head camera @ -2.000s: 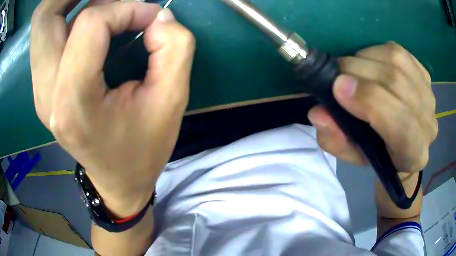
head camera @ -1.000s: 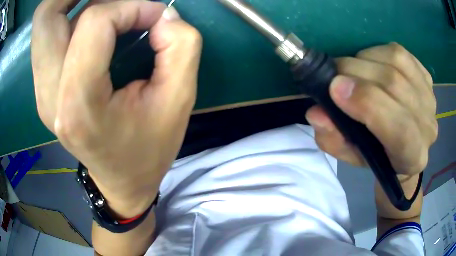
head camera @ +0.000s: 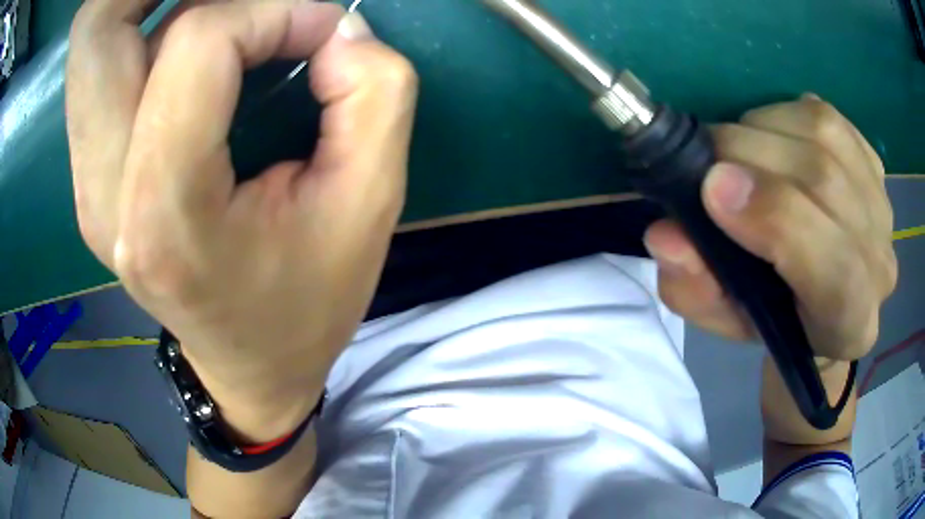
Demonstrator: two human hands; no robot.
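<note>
My left hand is raised over the mat at the left, with thumb and forefinger pinching a thin silvery solder wire. A short end of the wire shows above the thumb, at the top edge. My right hand is closed around the black handle of a soldering iron, at the right. Its silver barrel points up and left; its tip is cut off by the top edge. What the iron and wire point at is out of view.
The green mat has a tan front edge. A dark and silvery object is cut off at the top left corner, and a dark one at the top right. A cardboard box is at the lower left, below the bench.
My left hand has moved slightly right with the wire. My right hand and the iron have shifted a little to the right and slightly down in the last second.
</note>
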